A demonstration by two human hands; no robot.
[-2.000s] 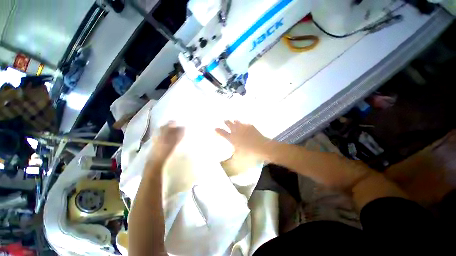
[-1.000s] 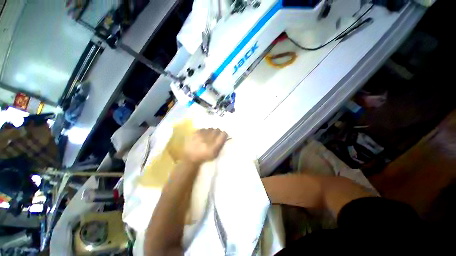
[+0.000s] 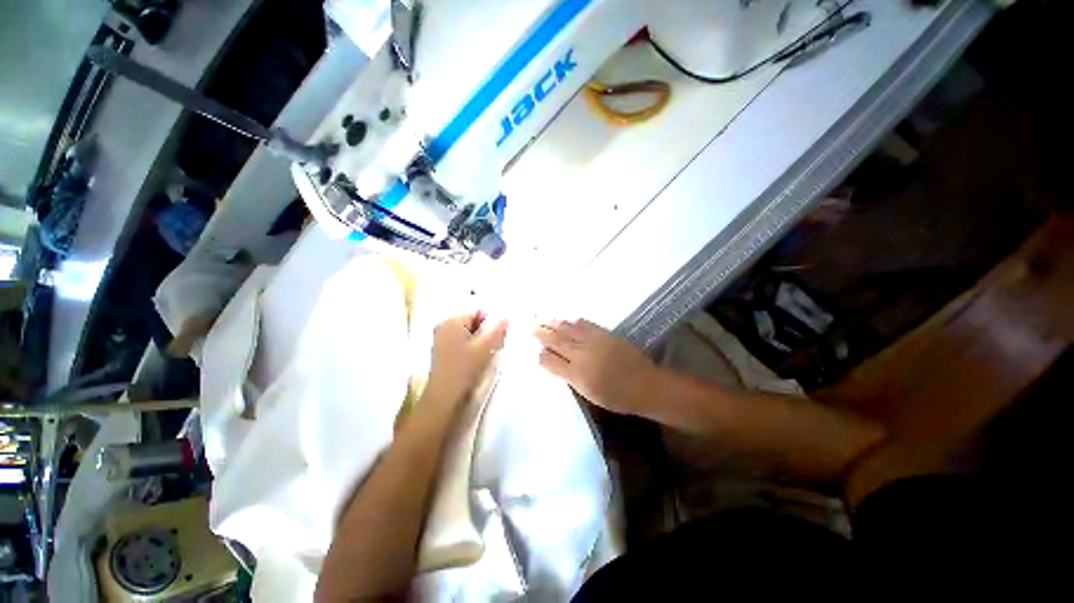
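White and cream fabric panels (image 3: 342, 389) lie over the left part of the machine table and hang towards my lap. My left hand (image 3: 463, 351) pinches the fabric edge just in front of the needle area. My right hand (image 3: 589, 359) lies close to its right, with its fingertips on the same edge. Strong glare hides the edge between the fingers. The white sewing machine (image 3: 471, 106) with a blue stripe and "JACK" lettering stands above them. Its presser foot area (image 3: 481, 236) is a short way beyond my fingers, and the fabric edge appears short of it.
A yellow-orange loop (image 3: 628, 101) and a thin dark tool (image 3: 824, 38) by a black cable lie on the white table. The grey ruler-marked edge (image 3: 754, 224) runs along the front. A cream-yellow second machine (image 3: 165, 551) stands at lower left.
My right hand has come up from low beside the fabric to the edge near the needle. My left hand has turned to pinch the edge. The cream face has been folded mostly under white. The view has shifted.
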